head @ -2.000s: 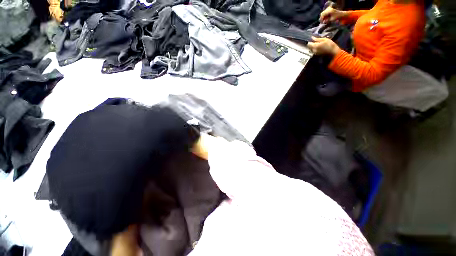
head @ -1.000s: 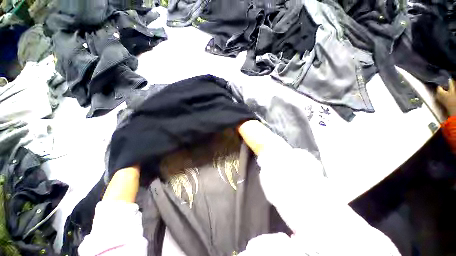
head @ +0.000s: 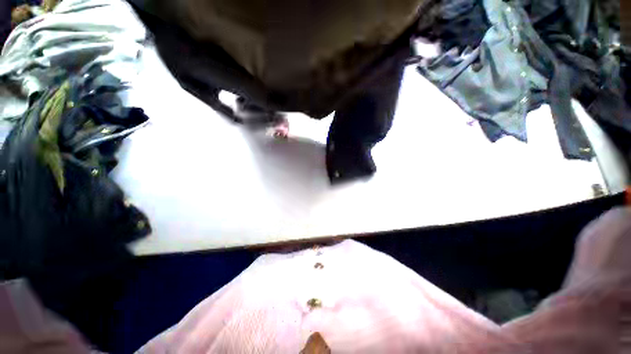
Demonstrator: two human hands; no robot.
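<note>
A dark garment (head: 304, 55) fills the top middle of the head view, blurred and close to the camera. Its body looks brownish black. One dark sleeve (head: 360, 124) hangs down on the right, with small gold dots near its cuff end over the white table (head: 207, 187). Another dark part, likely the other sleeve, slants down on the left. Neither of my hands is in view; only my pale pink sleeves show at the lower left and right edges. What holds the garment up is not visible.
Dark garments (head: 62, 166) with a yellow-green patch lie at the left, below a pale grey-green heap (head: 76, 41). Grey and dark garments (head: 491, 76) lie at the upper right. The table's near edge (head: 387, 235) crosses in front of my pink top (head: 311, 311).
The garment has moved from the near middle of the table up to the top of the view. Both my hands have left the picture. The wing motif no longer shows.
</note>
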